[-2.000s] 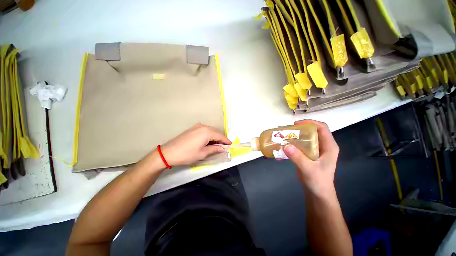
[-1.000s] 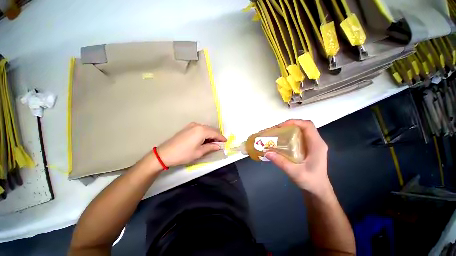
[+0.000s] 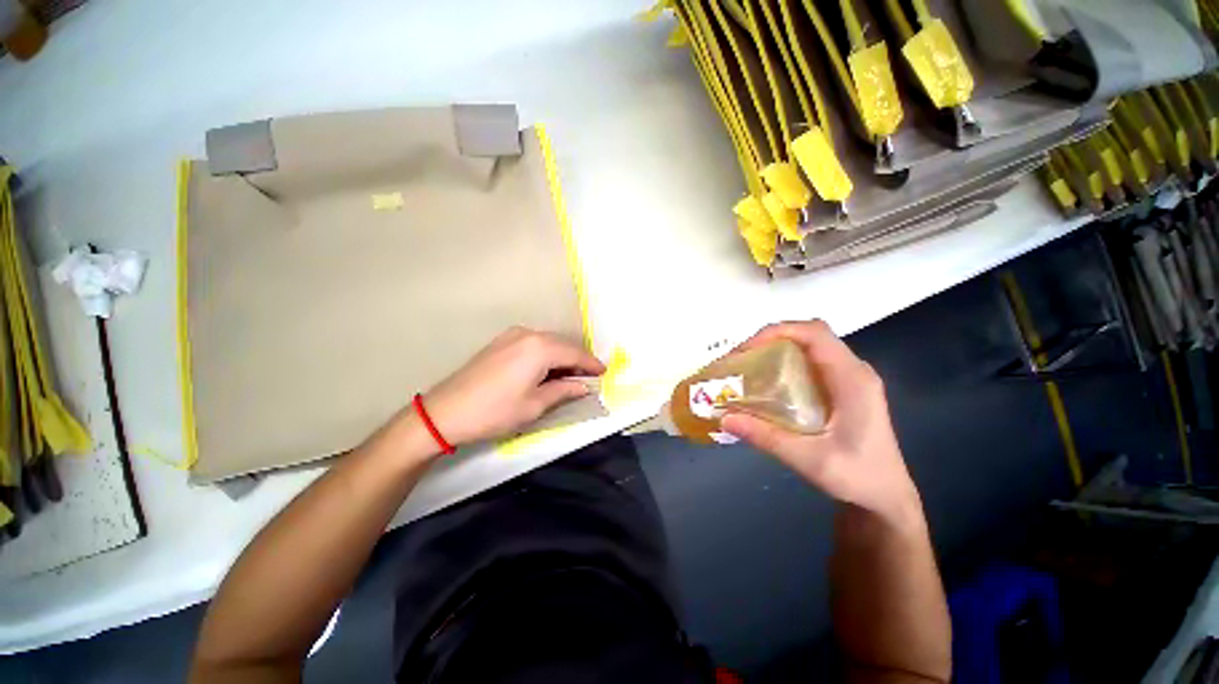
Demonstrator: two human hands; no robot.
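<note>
A grey-beige bag panel [image 3: 374, 294] lies flat on the white table, with yellow binding [image 3: 564, 241] down both sides and two darker grey tabs at its top edge. My left hand [image 3: 515, 388] pinches the panel's lower right corner beside the loose yellow binding tail [image 3: 620, 380]. My right hand [image 3: 836, 421] holds the glue bottle [image 3: 751, 390], tilted, with amber glue inside and its nozzle pointing left, just below and right of the tail. Whether the nozzle tip touches anything is hard to tell.
Stacked panels with yellow ends [image 3: 922, 174] stand at the right. Another stack [image 3: 27, 361] is cut off at the left edge, on a pale board [image 3: 80, 468]. A white crumpled piece [image 3: 99, 278] lies by the board. A yellow strip [image 3: 548, 433] lies at the table's front edge.
My right hand first brought the bottle left to the tail; the nozzle now sits slightly lower, off the tail. My left hand keeps its pinch. The view has shifted slightly.
</note>
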